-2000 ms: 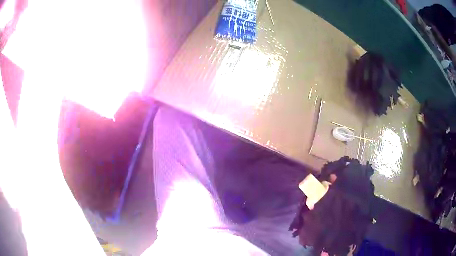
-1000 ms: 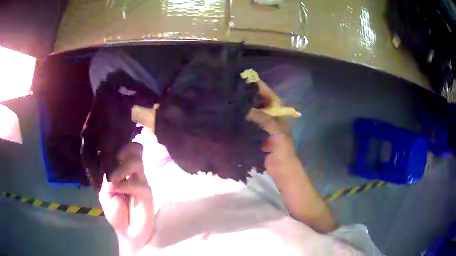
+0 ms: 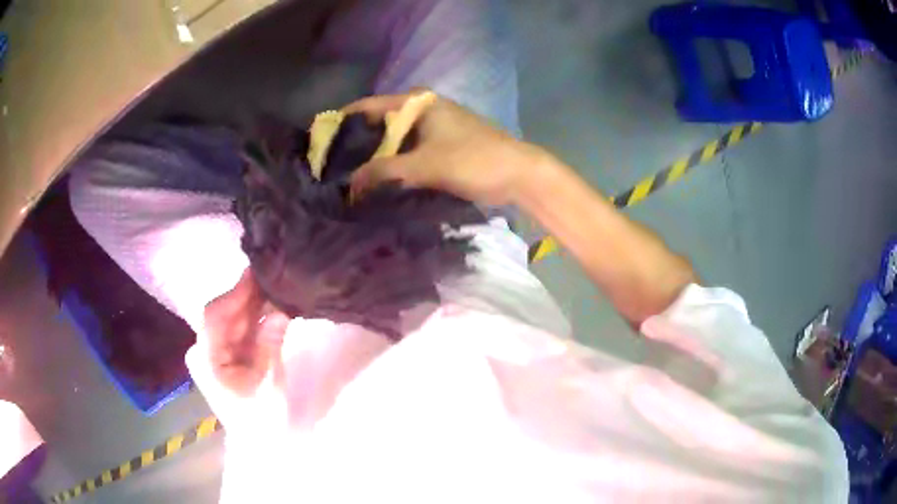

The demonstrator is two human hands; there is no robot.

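A black, jagged hair or mane piece (image 3: 334,251) lies over my lap. Two tan horn-like parts (image 3: 395,124) stand out of its upper end. My right hand (image 3: 433,148) is closed around that upper end, with its fingers at the horns. My left hand (image 3: 241,340) is at the lower left edge of the piece and holds it there; glare washes out part of this hand, and some fingers are hidden.
The cardboard-covered table (image 3: 79,89) curves along the upper left. A blue-edged bin (image 3: 123,330) with dark contents is low at the left. A blue stool (image 3: 743,61) stands at the upper right. Yellow-black tape (image 3: 679,172) crosses the grey floor. Blue crates (image 3: 870,364) are at the far right.
The view has turned, and the table has shifted to the upper left. My right hand has gone from the side of the black piece to its horned end. The separate dark clump at the left no longer shows.
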